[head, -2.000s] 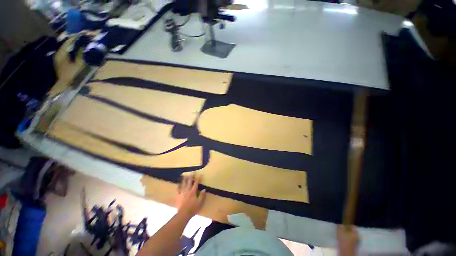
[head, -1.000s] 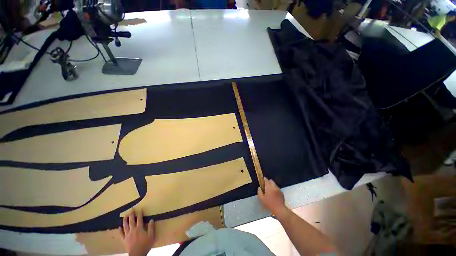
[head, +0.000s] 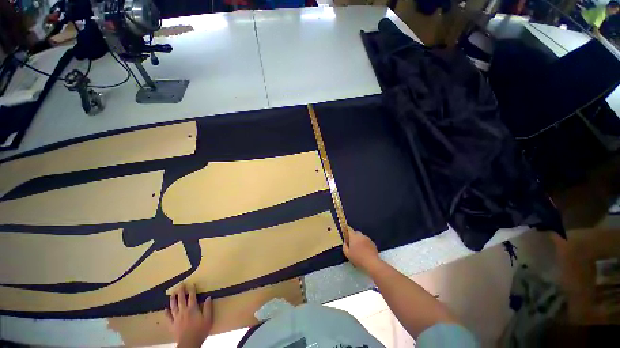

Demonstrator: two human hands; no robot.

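My right hand (head: 361,250) grips the near end of a long yellow-brown yardstick (head: 322,151), which lies across the dark fabric lay (head: 381,156). The stick touches or nearly touches the right ends of two tan sleeve patterns, the upper one (head: 251,187) and the lower one (head: 265,251). My left hand (head: 188,314) rests flat with fingers apart, fingertips at the lower sleeve pattern's near left corner. Longer tan body patterns (head: 81,197) lie to the left, with dark gaps between them, cut off by the picture's edge.
A straight-knife cutting machine (head: 162,91) stands on the white table (head: 319,51) at the back left, beside a small corded cutter (head: 84,92). Crumpled dark fabric (head: 469,143) hangs over the table at right. Torn brown paper (head: 231,314) lies at the near edge. A person (head: 598,17) is far right.
The view has swung right since the first frame. In the last second my right hand has moved the yardstick left, up to the sleeve patterns' ends. My left hand has stayed nearly in place.
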